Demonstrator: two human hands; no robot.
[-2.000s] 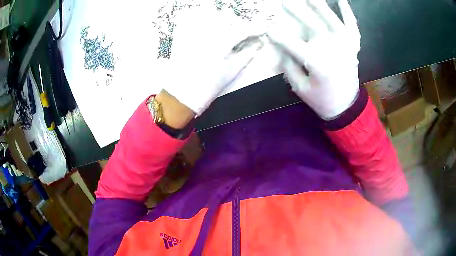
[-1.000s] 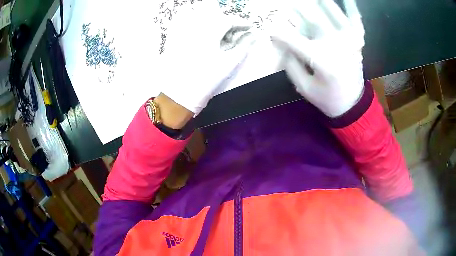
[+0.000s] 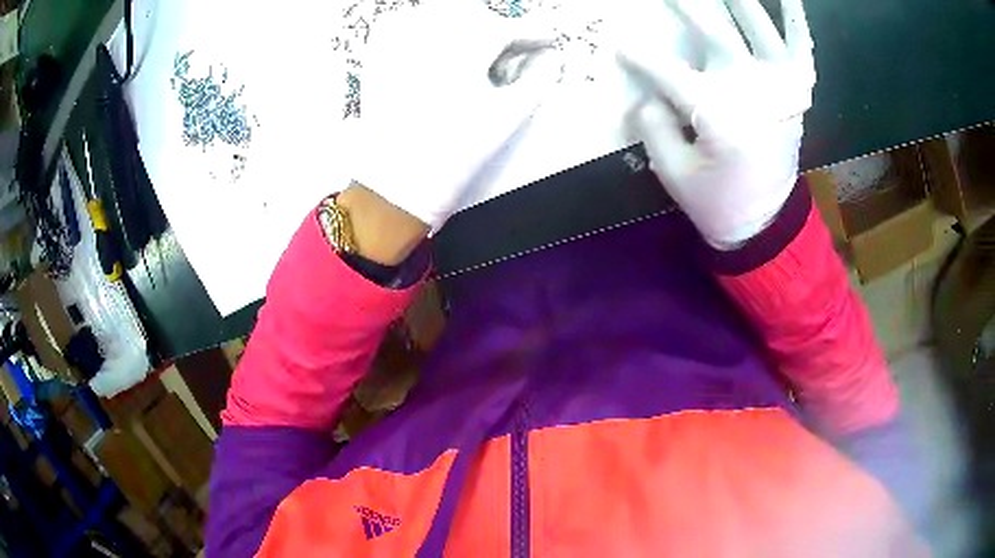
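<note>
Small loose screws [image 3: 214,112] lie in scattered piles on a large white paper sheet [image 3: 262,218]. My left hand [image 3: 458,120], in a white knit glove, rests palm-side partly up on the sheet. Its outline blends into the paper; a dark patch shows near its fingers, and I cannot tell whether it is screws or shadow. My right hand [image 3: 726,131], also in a white glove, is over the sheet's right part with its fingers spread and nothing visible in it. A few specks lie between the two hands.
A dark bench [image 3: 884,76] extends to the right, with a black front edge [image 3: 546,226] bearing a small pale piece by my right thumb. A yellow-and-black screwdriver [image 3: 102,223], black cables and clear plastic are at the left. Cardboard boxes [image 3: 889,234] stand below.
My right hand has moved right, away from my left hand, and its fingers have spread. The small pale piece on the black edge now shows. My left hand has moved slightly left.
</note>
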